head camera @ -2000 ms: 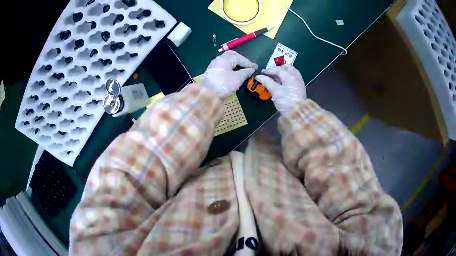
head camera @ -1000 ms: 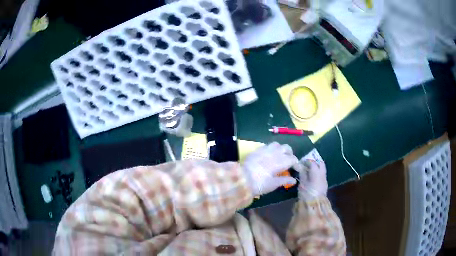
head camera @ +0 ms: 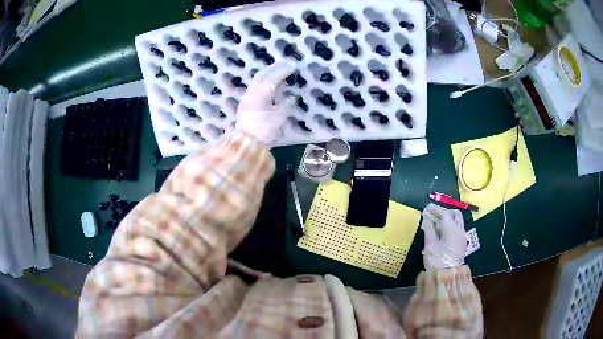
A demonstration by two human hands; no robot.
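The white foam blister tray [head camera: 153, 73] lies across the top of the bench, with black units in its pockets. My left hand [head camera: 264, 104], in a white glove, is over the middle of the tray. Its fingertips are at a pocket with a black unit [head camera: 297, 81]; whether they grip it cannot be told. My right hand [head camera: 444, 237], gloved, rests near the front edge with fingers curled down, partly over a small white label card [head camera: 471, 242]. Whether it holds something is hidden.
A bottle with a metal cap [head camera: 317, 163], a smartphone [head camera: 370, 198] on a yellow sticker sheet [head camera: 330, 218], and a slim tool [head camera: 295, 198] lie centrally. A red pen [head camera: 453, 201] and tape ring [head camera: 475, 168] are right. A black parts tray [head camera: 102, 138] and loose parts [head camera: 118, 210] are left.
My hands have parted. My left hand has moved left and away from me onto the foam tray. My right hand stays near the label card. The view has shifted to the left.
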